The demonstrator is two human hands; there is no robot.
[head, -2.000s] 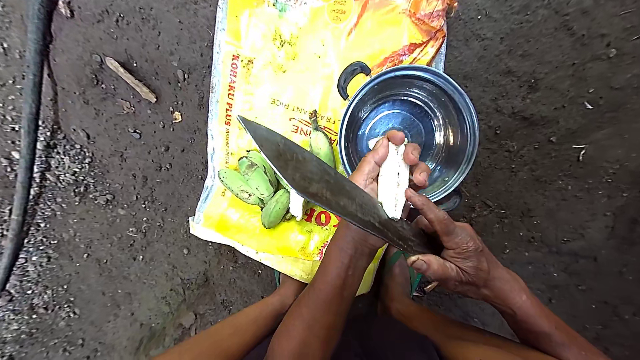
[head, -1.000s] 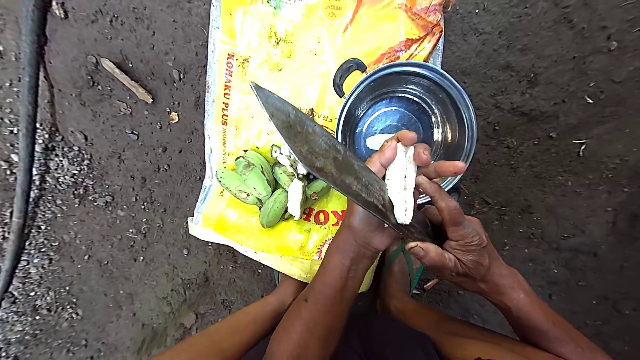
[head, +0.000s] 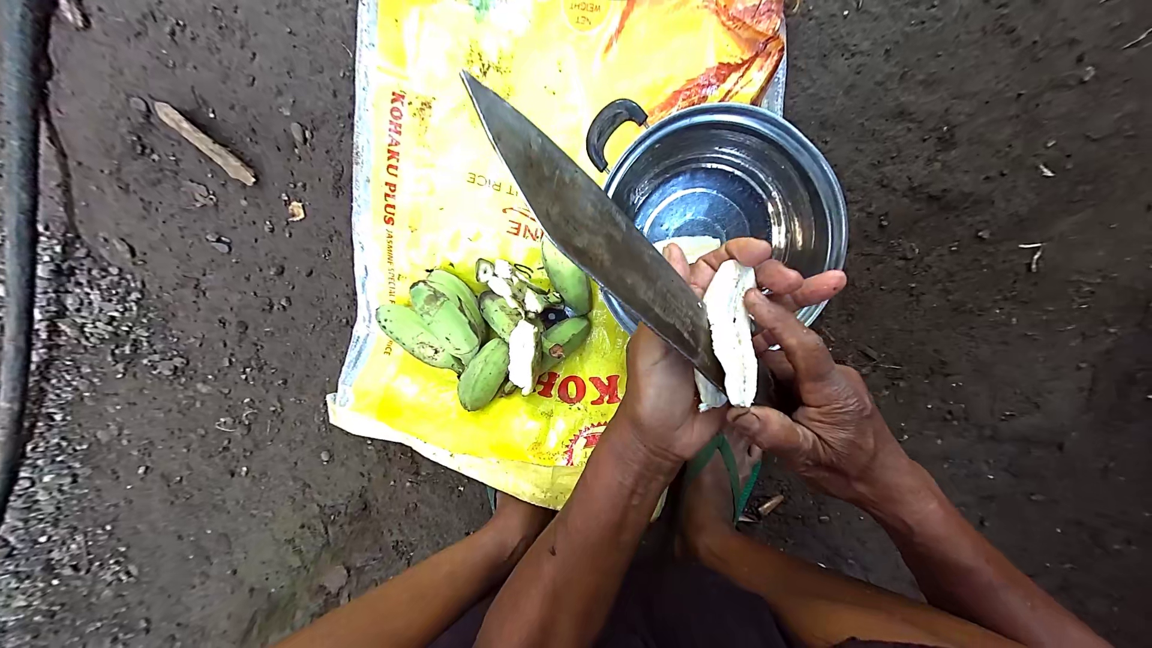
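Observation:
A peeled, whitish banana [head: 731, 333] lies along the fingers of my left hand [head: 666, 391], which is palm up over the near rim of a metal pot [head: 810, 162]. My right hand [head: 828, 414] has its thumb and forefinger at the banana and holds a large knife [head: 603, 225]. The knife's handle is mostly hidden by the fingers, and its broad blade slants up to the left, across my left hand. Another pale piece shows below the blade's base. Inside the pot is a pale piece, partly hidden by my fingers. Green bananas [head: 445, 315] and white peeled pieces [head: 522, 355] lie left of the blade.
A yellow printed rice sack [head: 432, 225] is spread under the bananas and beside the pot. Bare soil surrounds it, with a stick [head: 205, 144] and a dark hose or pipe [head: 18, 270] at the left. My feet, in green-strapped sandals [head: 742, 486], are at the sack's near edge.
The knife's blade has swung to a steeper slant, its tip now farther up. The banana in my left hand has tilted, and my right thumb and forefinger have moved up along it.

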